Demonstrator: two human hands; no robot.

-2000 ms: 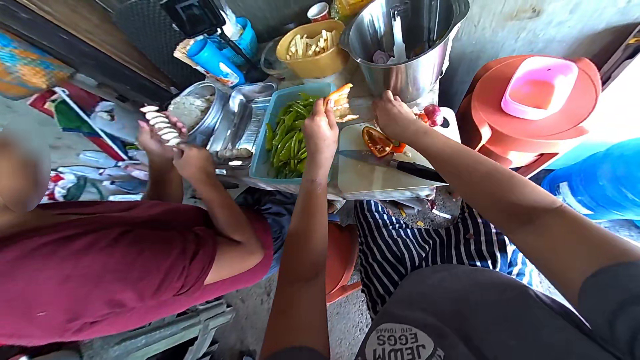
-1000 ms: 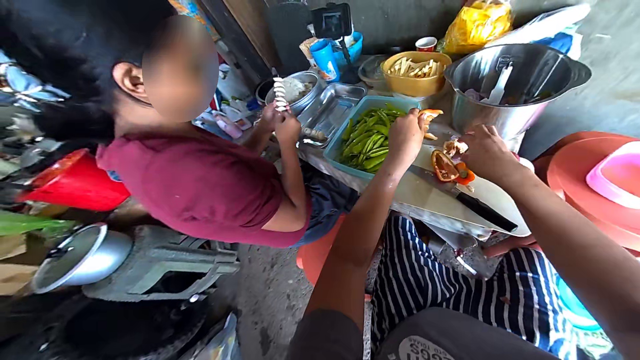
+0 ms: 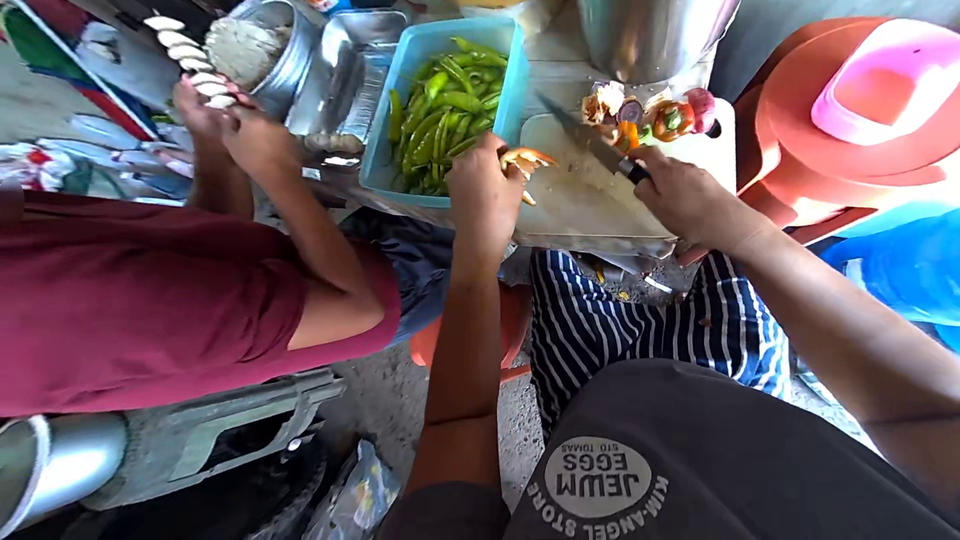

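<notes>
My left hand grips a piece of orange bell pepper at the left edge of a white cutting board. My right hand is closed on the dark handle of a kitchen knife, its blade slanting up and left over the board. Beyond the knife lie vegetable trimmings, a red-orange pepper end and a red onion. Left of the board stands a light-blue plastic container of green chili peppers.
A person in a maroon shirt at the left holds a skewer of white pieces. An aluminium tray and a metal pot stand near them. A steel pot is behind the board; red stools are at the right.
My right hand has taken hold of the knife, which lay on the board earlier. A cut pepper lay on the board then. My left hand still holds a pepper piece. The view has swung.
</notes>
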